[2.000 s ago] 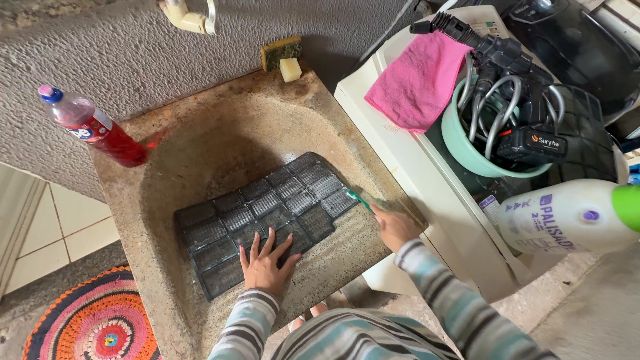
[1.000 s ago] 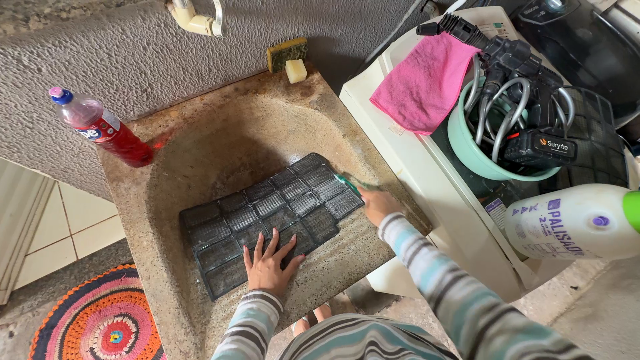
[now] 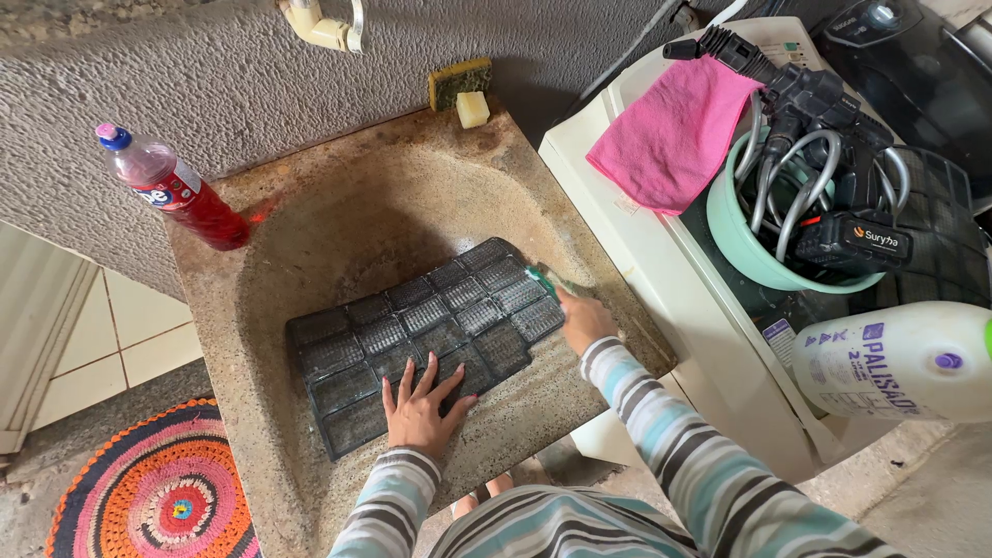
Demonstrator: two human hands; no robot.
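Observation:
A black mesh air filter [image 3: 418,310] with a grid frame lies wet in a stone wash sink [image 3: 325,178]. My left hand [image 3: 422,407] rests on the filter's near edge, palm down with fingers spread. In my right hand [image 3: 585,319] is a small green brush [image 3: 542,280], probably a toothbrush, its bristle end against the filter's right part; my fingers hide most of its handle.
A bottle of red liquid [image 3: 186,198] stands on the sink's left rim; a sponge [image 3: 459,81] and a soap block [image 3: 473,110] sit at the back. On the white washing machine [image 3: 643,271] are a pink cloth [image 3: 674,139], a green basin [image 3: 744,248] holding a pressure washer gun, and a white bottle [image 3: 891,364].
The brush in my right hand has shifted slightly over the filter's right part. My left hand has stayed on the near edge.

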